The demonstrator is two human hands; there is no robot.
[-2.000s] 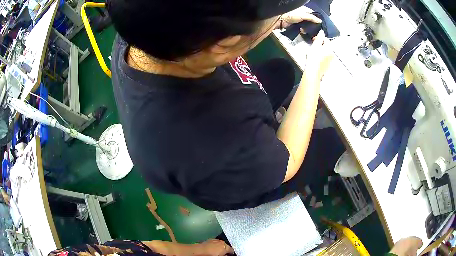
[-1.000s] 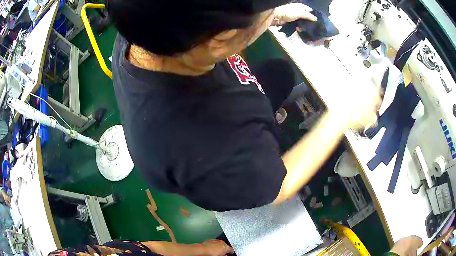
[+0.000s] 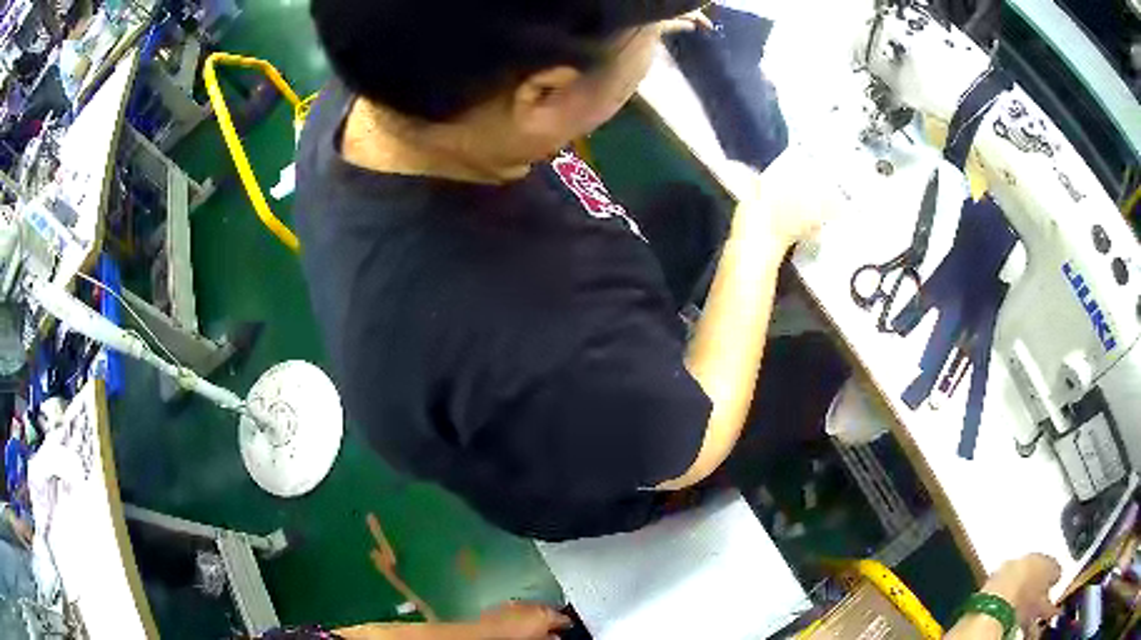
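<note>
My left hand (image 3: 532, 621) is at the bottom edge beside a pale flat seat or board (image 3: 676, 569); its fingers are blurred. My right hand (image 3: 1026, 585), with a green band at the wrist, rests at the near end of the white machine table (image 3: 1001, 506); its fingertips are hidden. A seated operator (image 3: 501, 325) in a dark shirt has one hand near a dark navy panel (image 3: 738, 94) and the other, blurred, on the table. Black-handled scissors (image 3: 891, 281) lie beside fanned navy strips (image 3: 963, 294).
The white JUKI sewing machine (image 3: 1051, 250) stands along the right, with a dark band over its arm. A white round base (image 3: 290, 428), yellow tube frames (image 3: 244, 150) and another cluttered table (image 3: 94, 500) are at the left. Scraps lie on the green floor.
The operator's near hand has drawn back from beside the scissors towards the navy panel, which now lies more spread out. The view has shifted slightly. My hands stay in about the same places.
</note>
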